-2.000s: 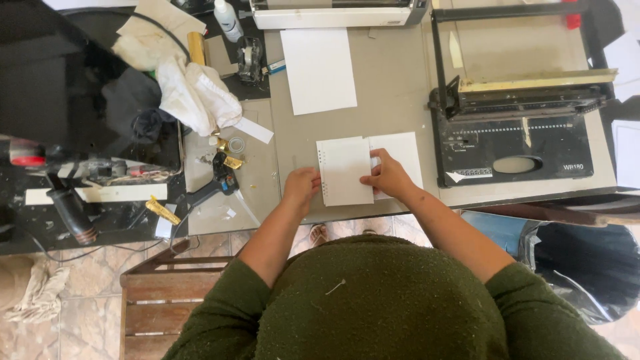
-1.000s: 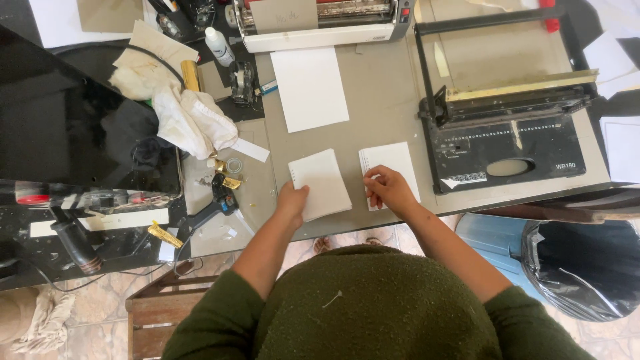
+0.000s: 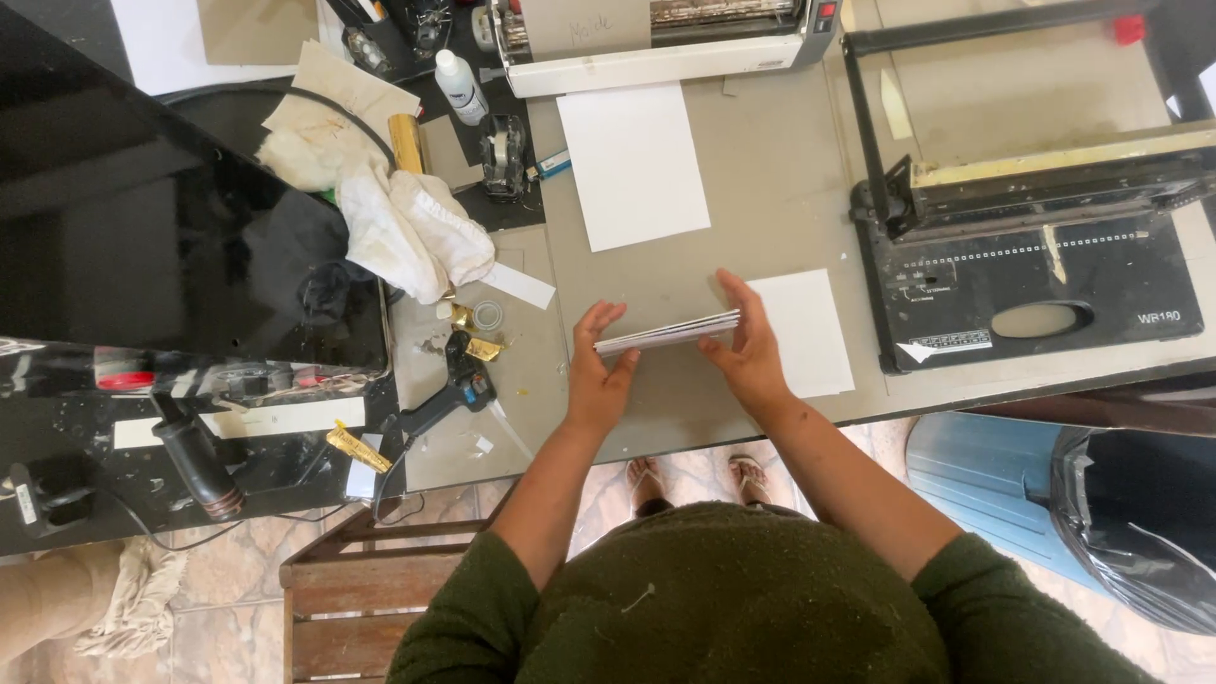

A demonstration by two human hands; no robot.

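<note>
A thin stack of white paper sheets (image 3: 668,331) is held on edge above the grey work board, its edges facing up at the camera. My left hand (image 3: 600,369) grips its left end between thumb and fingers. At the right end, my right hand (image 3: 747,351) holds it the same way. Another small pile of white paper (image 3: 804,332) lies flat on the board, just right of my right hand and partly behind it. Farther back lies a larger white sheet (image 3: 635,166).
A black binding punch (image 3: 1045,294) stands right and a white-fronted machine (image 3: 655,63) at the back. To the left are a glue gun (image 3: 456,385), white cloth (image 3: 408,223), a bottle (image 3: 461,87) and a tape dispenser (image 3: 503,157). A lined bin (image 3: 1007,484) stands below the table's right edge.
The stack that lay in my left hand is now tipped up on edge between both hands. My right hand has left the right-hand pile and moved to the stack.
</note>
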